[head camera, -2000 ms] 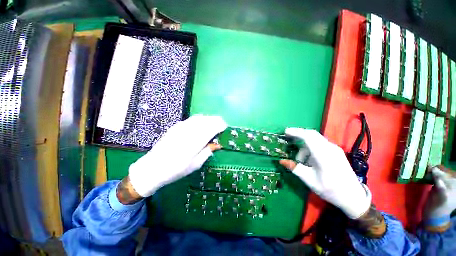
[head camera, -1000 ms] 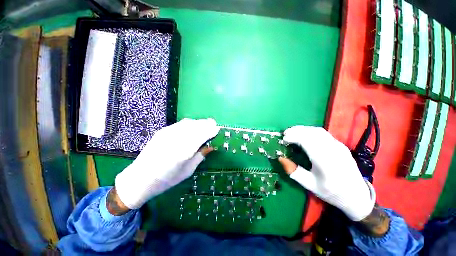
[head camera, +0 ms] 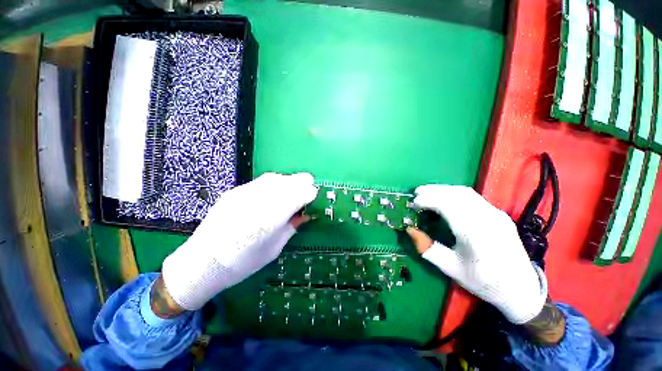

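A narrow green circuit board (head camera: 363, 206) with rows of small silver parts and fine pins along its far edge is held level between both hands. My left hand (head camera: 239, 235), in a white knit glove with bare fingertips, grips its left end. My right hand (head camera: 479, 250), gloved the same way, grips its right end. Two similar green boards lie just below it on the green mat: an upper one (head camera: 345, 270) and a lower one (head camera: 323, 304). The fingers cover both ends of the held board.
A black tray (head camera: 248, 109) of tiny screws (head camera: 203, 116) stands left, with a white strip (head camera: 131, 119) inside. Tan edging and shiny sheets lie far left. On the red mat (head camera: 537, 224) are boards with white strips (head camera: 577, 58) and a black cable (head camera: 544, 188). A blue sleeve shows bottom right.
The view has shifted, and the tray now sits further left. The held board has been levelled slightly. Another person's gloved hand at right has gone, and fewer strips show in the lower red-mat row.
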